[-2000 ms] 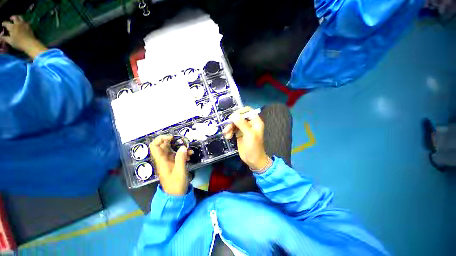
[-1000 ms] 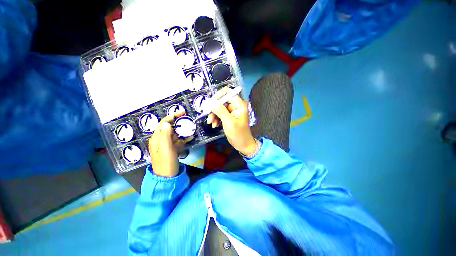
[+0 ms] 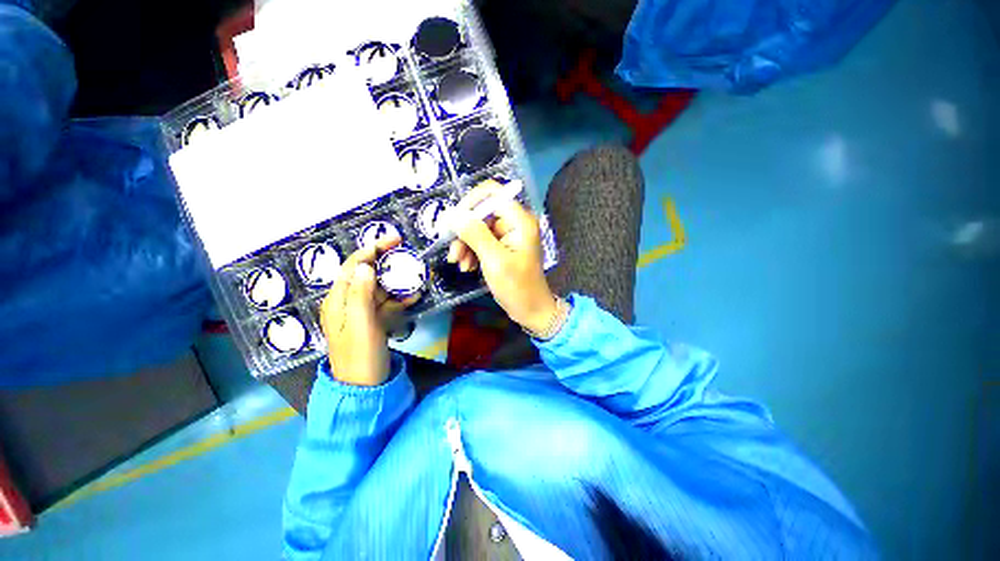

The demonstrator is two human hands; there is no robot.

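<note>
My left hand (image 3: 356,318) holds a round part (image 3: 402,273) with a white face between its fingers, above the near edge of the clear tray (image 3: 243,322). My right hand (image 3: 507,258) is shut on pale tweezers (image 3: 483,215), whose tip reaches the right rim of that part. The tray holds white-faced round parts in its near rows and plain black ones (image 3: 479,147) in its right column. A white sheet (image 3: 287,175) lies over the middle pockets. Whether a small piece is at the tweezer tip I cannot tell.
A paper stack (image 3: 329,38) lies beyond the tray's far edge. My knee (image 3: 595,219) is right of the tray. A neighbour's blue smock (image 3: 99,252) is at the left, another (image 3: 751,42) at the top right. A dark box (image 3: 110,422) stands on the floor at lower left.
Since two seconds ago the view has shifted and the round part in my left hand has come to show a white face. Over the last second the hands have barely moved.
</note>
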